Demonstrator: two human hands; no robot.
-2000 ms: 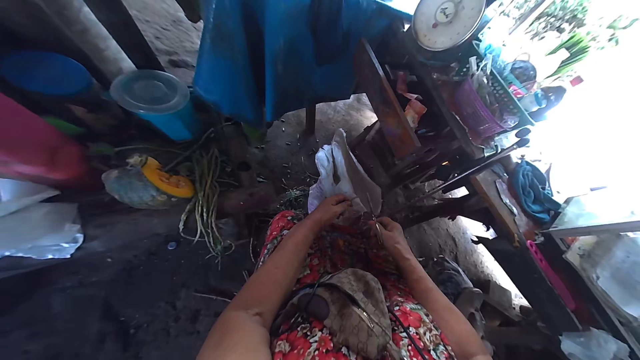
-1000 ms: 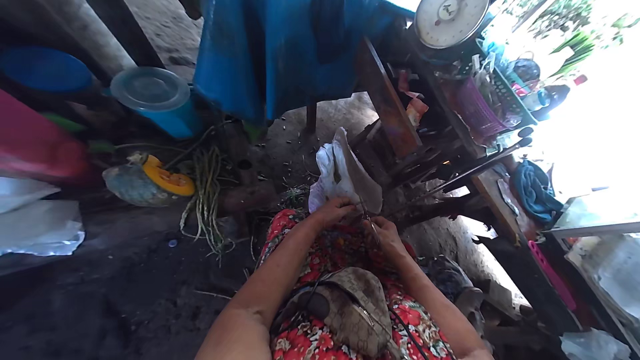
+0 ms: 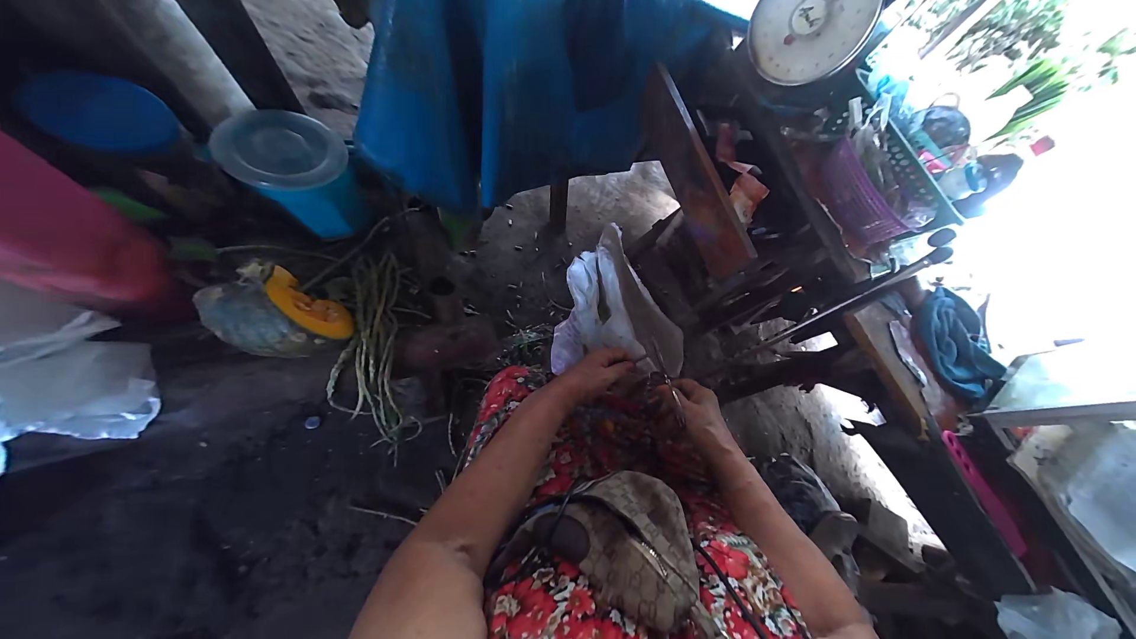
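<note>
My left hand (image 3: 603, 373) is at the near edge of a whitish bag (image 3: 608, 297), its fingers pinched around something too small to make out. Close to its right, my right hand (image 3: 692, 408) is closed around what looks like a pair of metal scissors (image 3: 667, 386), whose blades point up and left toward the bag. A brown patterned pouch (image 3: 621, 541) lies on my lap over red floral cloth. Left of the bag, a bundle of long green beans (image 3: 373, 337) hangs beside a cut pumpkin (image 3: 266, 311) with orange flesh.
A blue cloth (image 3: 532, 98) drapes over a table ahead. At upper left stands a blue container with a clear lid (image 3: 280, 149). A dial scale (image 3: 809, 35), an open wooden drawer (image 3: 697, 177) and a purple basket (image 3: 861, 191) are at upper right. Plastic bags (image 3: 80, 382) lie at left.
My right hand has shifted slightly and the scissors-like tool shows more plainly. My left hand has moved a little relative to the bag's near edge.
</note>
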